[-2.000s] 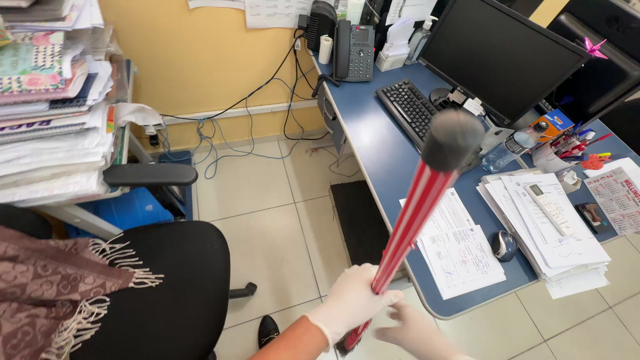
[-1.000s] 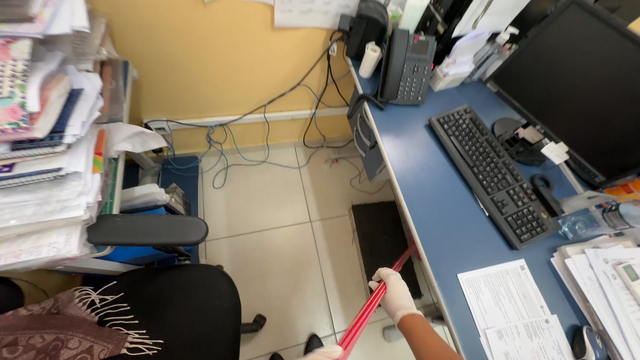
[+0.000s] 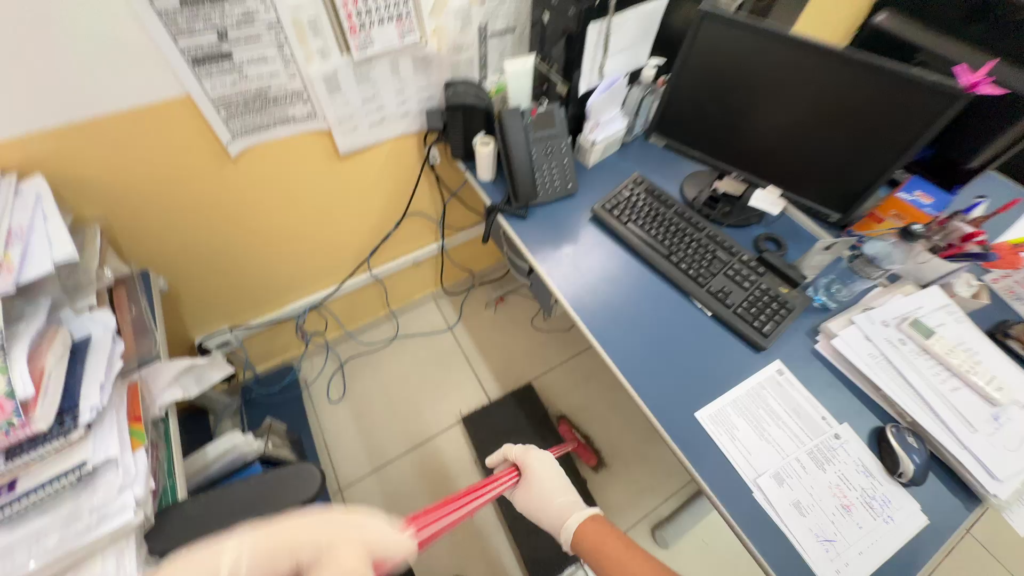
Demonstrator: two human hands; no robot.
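A red-and-white striped broom handle (image 3: 464, 506) runs between both of my gloved hands. My right hand (image 3: 544, 492), in a white glove, is wrapped around the handle lower down, above a black mat (image 3: 512, 440) on the tiled floor. My left hand (image 3: 296, 544), large and blurred at the bottom edge, closes around the handle's upper part. Beyond my right hand, the red broom head (image 3: 578, 442) with dark bristles rests on the floor beside the mat, beneath the blue desk (image 3: 588, 280). The upper end of the handle is hidden.
Loose cables (image 3: 384, 320) hang along the yellow wall and lie on the floor. Stacked papers (image 3: 72, 448) and a black chair armrest (image 3: 240, 500) are at left. The desk bears a phone (image 3: 544, 156), a keyboard (image 3: 700, 256), a monitor (image 3: 800, 112), a mouse (image 3: 904, 454) and papers.
The handle, upright in front of me two seconds ago, now slants down under the desk. The broom head has come into sight beside the mat. My left hand shows more than one second ago.
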